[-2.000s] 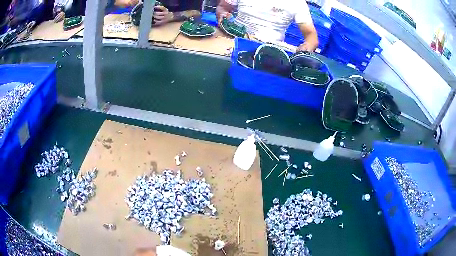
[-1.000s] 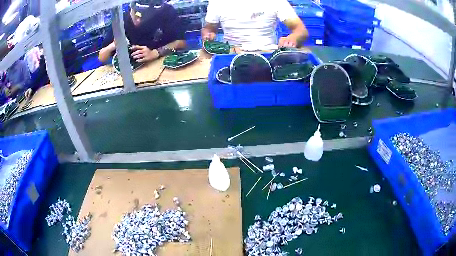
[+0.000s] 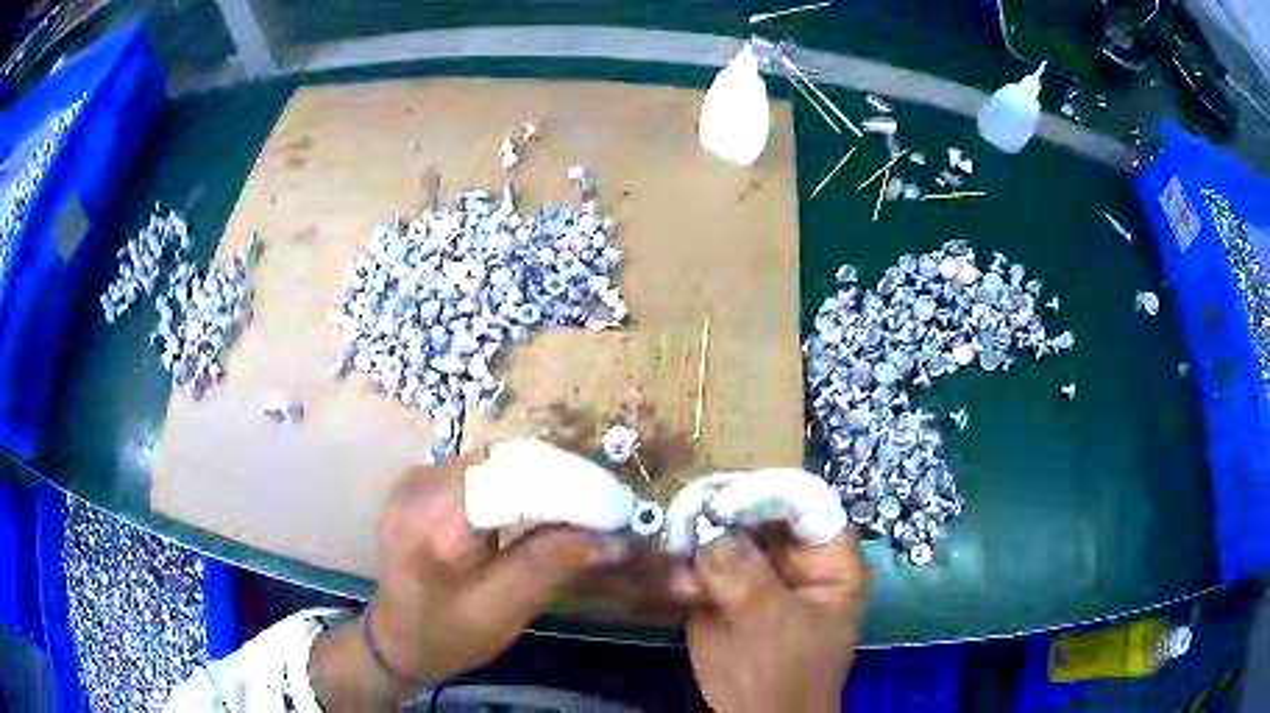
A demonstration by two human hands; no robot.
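Observation:
My left hand (image 3: 481, 557), with white sleeves on its fingers, holds a small silvery ring-like cup (image 3: 646, 517) at its fingertips. My right hand (image 3: 773, 585), also with white finger sleeves, is close beside it and pinches a small silvery piece (image 3: 708, 527), partly hidden by the fingers. The two pieces are near each other. The main heap of silvery stemmed caps (image 3: 467, 293) lies on the cardboard sheet (image 3: 348, 139). A whitish round piece with a stick (image 3: 620, 443) lies on the stained part of the cardboard, just beyond my hands.
Another silvery heap (image 3: 891, 376) lies on the green bench (image 3: 1072, 488) at right; small clusters (image 3: 195, 314) lie at left. Squeeze bottles (image 3: 735, 112) (image 3: 1011, 114) and loose sticks stand or lie at the back. Blue bins (image 3: 77, 209) flank the bench. A yellow bottle (image 3: 1107, 651) is below its edge.
The view has tilted down to the near bench, and the people opposite are out of view. Both my hands have come into view, holding small pieces close together.

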